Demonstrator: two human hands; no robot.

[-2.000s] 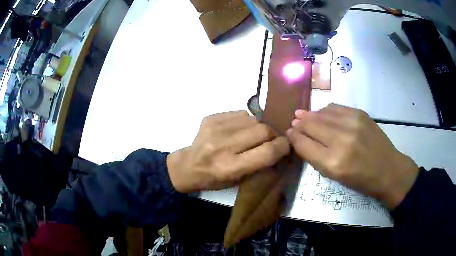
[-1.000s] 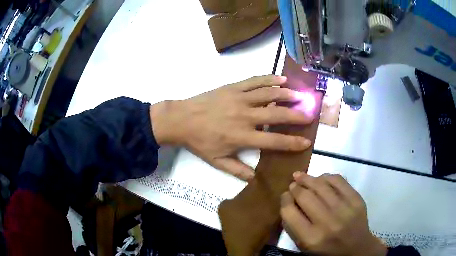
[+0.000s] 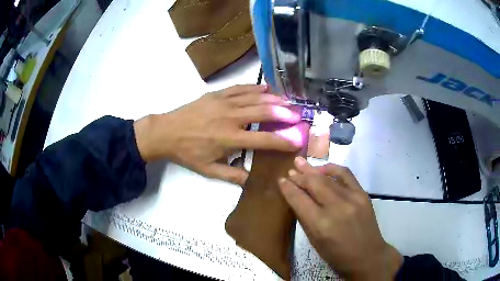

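A brown fabric band (image 3: pixel 266 192) runs from the presser foot (image 3: pixel 308 113) down over the table's front edge. My left hand (image 3: pixel 214 131) lies flat on the band's upper part, fingers spread, fingertips beside the foot under the pink light. My right hand (image 3: pixel 337 211) is at the band's right edge below the foot, fingers bent and thumb near the index finger; its fingertips touch the edge, and whether they pinch it is hard to tell. The sewing machine head (image 3: pixel 395 68) stands above. The needle tip cannot be made out.
Joined brown pieces (image 3: pixel 222 46) lie behind the needle at the upper left. An orange-copper rectangle (image 3: pixel 318 142) is right of the foot. A phone (image 3: pixel 454 148) and a small grey bar (image 3: pixel 413 108) lie to the right. A dark thin tool (image 3: pixel 492 228) is at the far right.
My left hand has come down from the lower band to lie flat beside the foot. My right hand has moved up closer to the foot. The view has shifted, showing more of the machine head.
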